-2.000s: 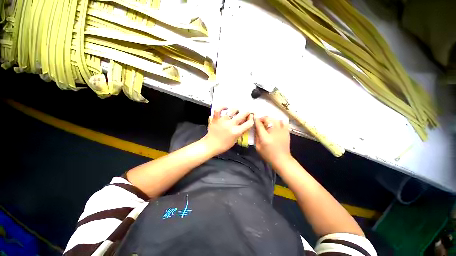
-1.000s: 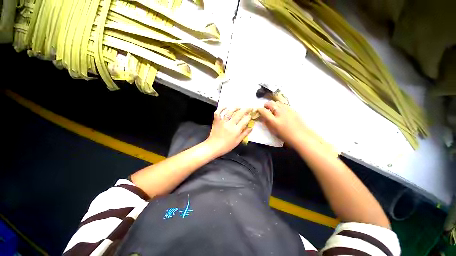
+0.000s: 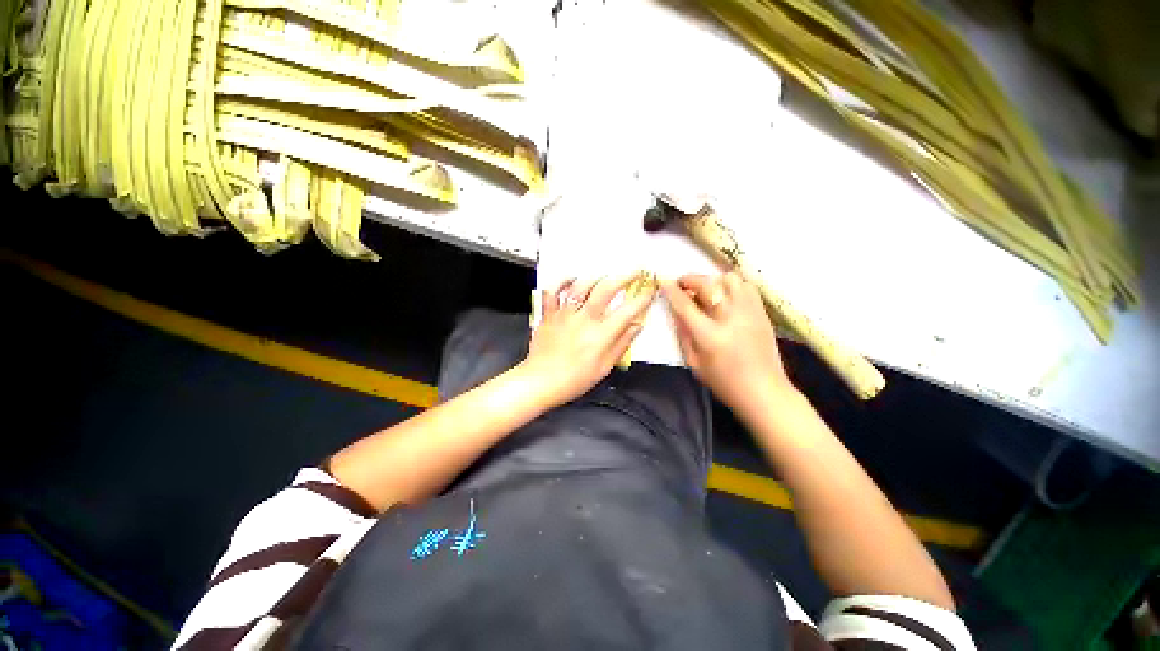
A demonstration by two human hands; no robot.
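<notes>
My left hand (image 3: 583, 333) lies on the white board (image 3: 592, 235) at the table edge, its fingers over the end of a yellow strap strip (image 3: 625, 361). Most of the strip is hidden under the hand. My right hand (image 3: 723, 328) is just to the right, thumb and fingertips pinched together close to the strip's end; whether they hold anything cannot be seen. A hammer (image 3: 814, 337) lies behind and right of my right hand, its dark head on the board and its pale handle slanting towards the table edge.
A dense pile of yellow strips (image 3: 140, 115) lies at the left, ends hanging over the edge. A loose olive strip bundle (image 3: 967, 140) lies slantwise at the right. The white table (image 3: 967, 337) runs along the front. A yellow line (image 3: 255, 350) crosses the dark floor.
A second ago my right hand was over the hammer's handle and by the strip end; it has drawn back towards me, and the handle shows again. My left hand stays on the strip.
</notes>
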